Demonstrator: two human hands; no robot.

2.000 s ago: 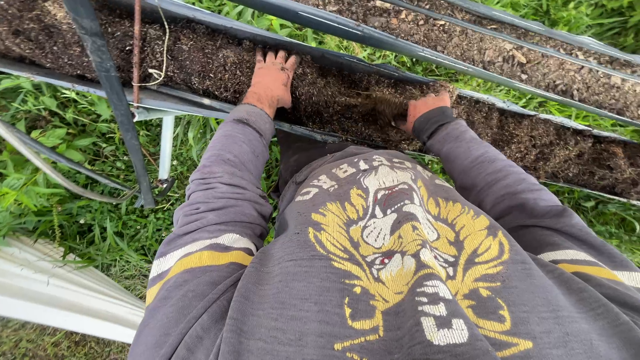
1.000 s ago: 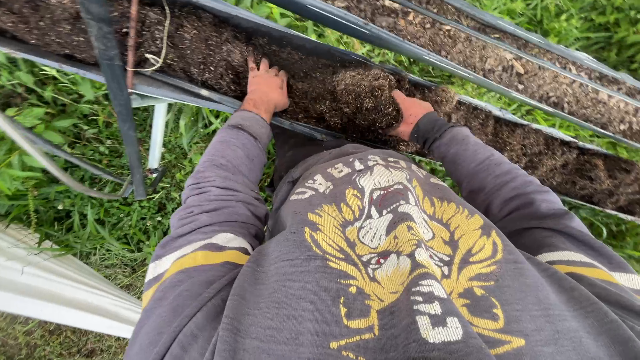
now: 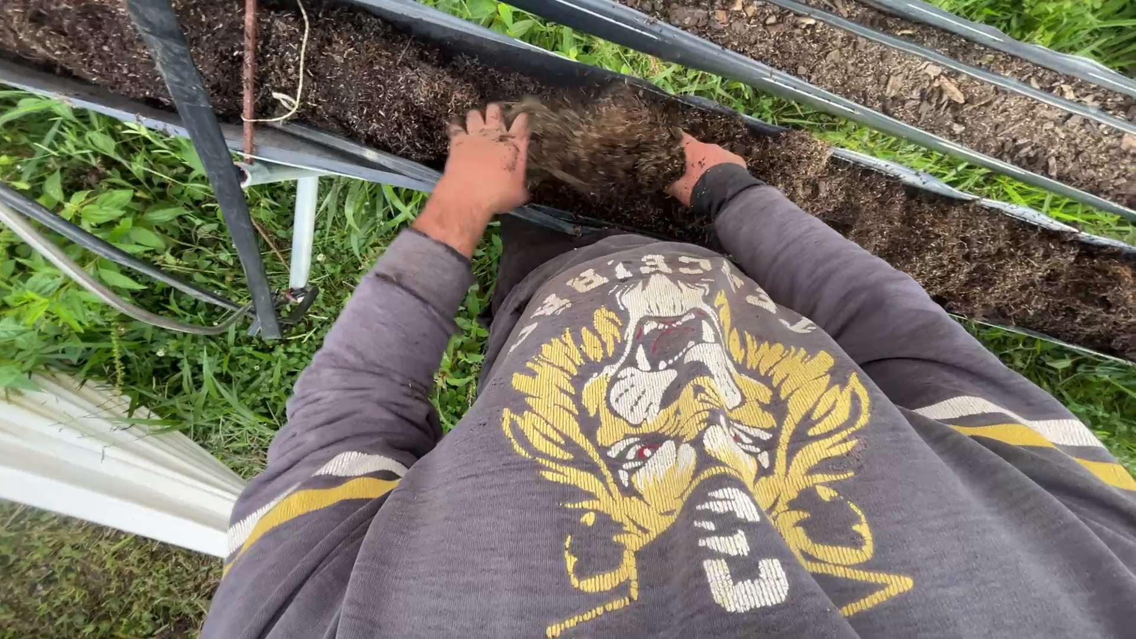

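Dark, fibrous growing medium (image 3: 382,89) fills a long trough lined with black plastic sheeting (image 3: 568,67). My left hand (image 3: 486,160) lies palm down at its surface, fingers spread and soiled, beside a motion-blurred clump of loose medium (image 3: 603,142). At the clump's right side is my right hand (image 3: 701,166), its thumb side showing and most of its fingers hidden in or behind the medium. Whether the right fingers are closed on the clump cannot be told. Both hands are bare below grey sleeves.
A black strap (image 3: 200,151), a rusty rod (image 3: 249,80) and a knotted string (image 3: 297,84) cross the trough at left. Below them are a metal leg (image 3: 303,231) and bent pipes (image 3: 115,293). White corrugated sheeting (image 3: 98,461) lies lower left. A second trough (image 3: 852,80) runs at upper right.
Two seconds ago my right hand was farther from my left, over darker medium. One second ago it pressed a raised clump; now the medium between both hands is blurred with motion.
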